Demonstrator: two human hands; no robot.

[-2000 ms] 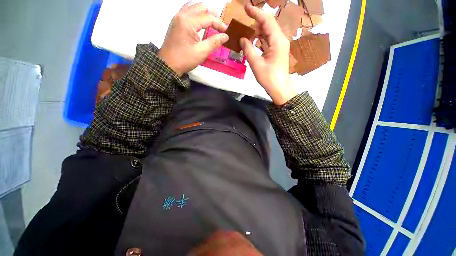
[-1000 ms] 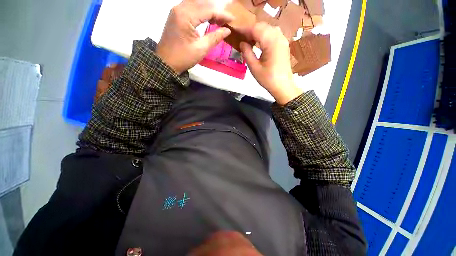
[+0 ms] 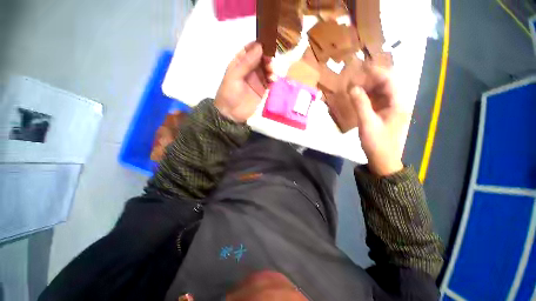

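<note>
The pink dispenser point(image 3: 281, 104) with a white insert point(image 3: 302, 101) sits at the table's near edge. My left hand point(image 3: 242, 85) is just left of it, fingertips at the lower end of a dark brown strip point(image 3: 267, 26); blur hides whether it grips the strip. My right hand point(image 3: 379, 111) is over the table's right side, thumb and fingers apart, with nothing visible in it. Loose brown pieces point(image 3: 332, 40) lie between and beyond the hands. A lighter tan piece point(image 3: 304, 72) lies just behind the dispenser.
A second pink box point(image 3: 235, 8) is at the table's far left. Stacked brown blanks point(image 3: 368, 23) stand farther back. A blue bin point(image 3: 141, 138) with brown pieces is left of the white table point(image 3: 191, 64). Blue panels point(image 3: 508, 141) and a yellow floor line point(image 3: 436, 111) are at right.
My hands have moved apart from the brown piece they held together over the dispenser. My right hand has moved right. The view has shifted, showing more of the table's far side.
</note>
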